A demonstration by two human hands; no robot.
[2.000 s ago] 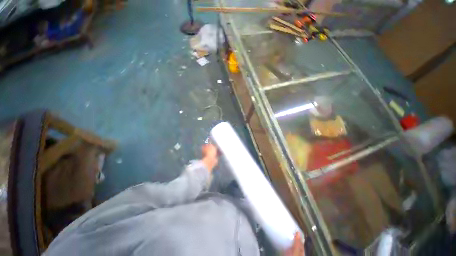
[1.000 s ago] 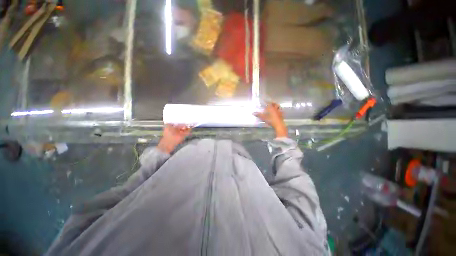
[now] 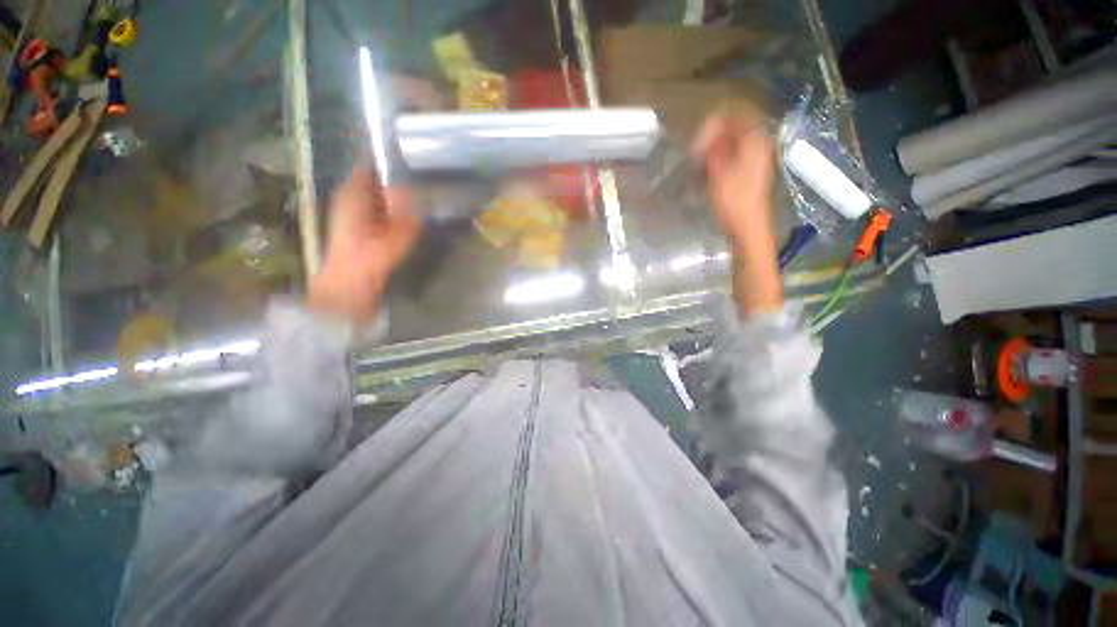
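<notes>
A thick white roll of film [image 3: 527, 137] lies crosswise over the glass surface [image 3: 472, 263], in the upper middle of the view. My left hand [image 3: 364, 239] is below and left of the roll's left end, over the glass. It is blurred, with the fingers loosely spread. My right hand [image 3: 739, 178] is to the right of the roll's right end, apart from it. It is strongly blurred, and whether it pinches any clear film cannot be told. Neither hand is wrapped around the roll.
A roller sleeve in clear plastic [image 3: 826, 179], a dark blue handle [image 3: 796, 247] and an orange-handled tool [image 3: 872, 235] are at the glass's right side. Pale rolls [image 3: 1017, 141] lie at the far right. Wood strips [image 3: 52, 172] and orange and yellow items lie at upper left.
The roll has moved from the near edge further out over the glass. Both hands have left its ends and reached forward and apart. The view has also shifted slightly.
</notes>
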